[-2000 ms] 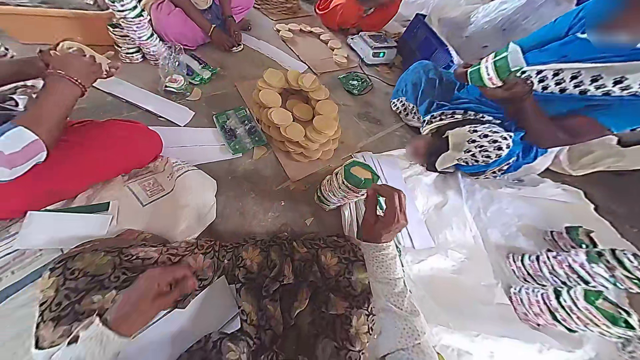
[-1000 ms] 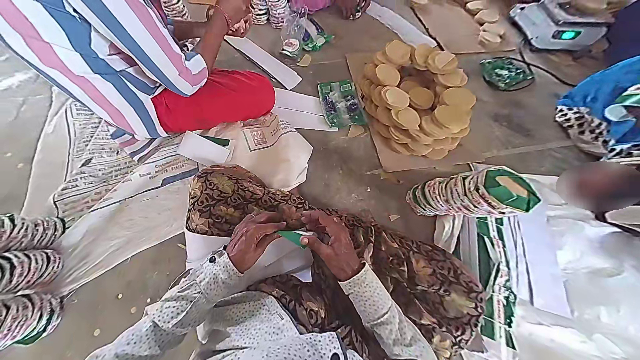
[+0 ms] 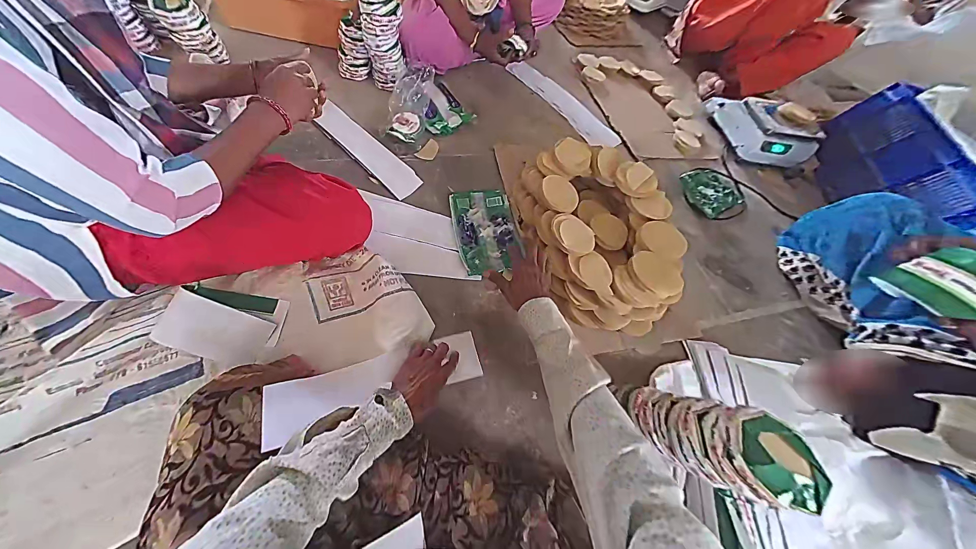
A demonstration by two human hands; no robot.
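My left hand lies flat, fingers spread, on a white paper strip across my patterned lap. My right hand reaches forward to the floor, its fingertips at the lower edge of a green printed packet; whether it grips the packet cannot be told. Just right of that hand, round tan discs are heaped in a ring on a cardboard sheet. A row of stacked, green-wrapped discs lies on its side to the right of my right forearm.
At left sits a person in a striped sleeve, near white paper strips. A digital scale, a blue crate and a green pouch are at upper right. Other people sit at the back and right. White sheeting covers the lower right.
My hands were together on a small green piece; now they are apart, the left on the paper strip and the right stretched forward to the green packet. The view has shifted.
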